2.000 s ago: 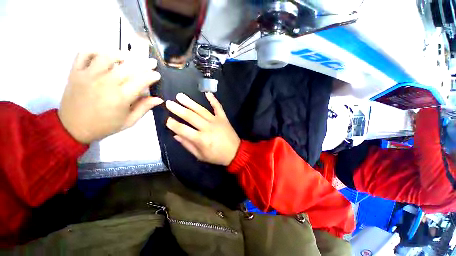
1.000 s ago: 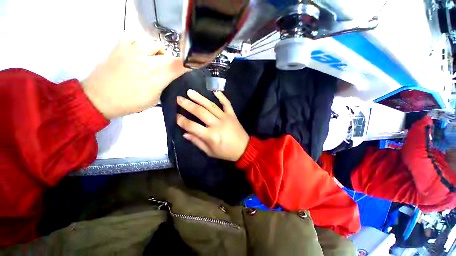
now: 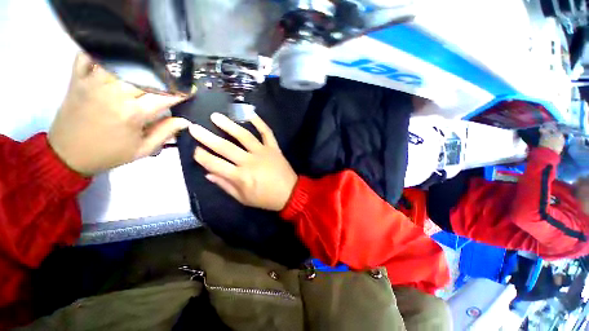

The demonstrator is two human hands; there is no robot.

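The dark cloth (image 3: 226, 223) lies under the machine head, its left edge by my left fingertips. My left hand (image 3: 110, 123) is left of the cloth, index tip and thumb tip a little apart at its edge; whether they pinch it is unclear. My right hand (image 3: 248, 168) lies flat on the cloth, fingers spread, fingertips just below the white-grey cap (image 3: 242, 112). Shiny metal tension parts (image 3: 236, 77) sit above the cap. The needle and presser foot cannot be made out behind blurred machine parts.
The white machine arm (image 3: 445, 77) with a blue stripe runs to the upper right, ending at a control panel (image 3: 513, 114). A measuring strip (image 3: 139, 229) lines the table's front edge. The olive coat (image 3: 245, 300) is below. A person in red (image 3: 497, 213) is at the right.
The view has shifted, so the machine and cloth appear further left. My left thumb and index tips, together near the metal parts before, are now apart at the cloth's edge. My right hand stays on the cloth.
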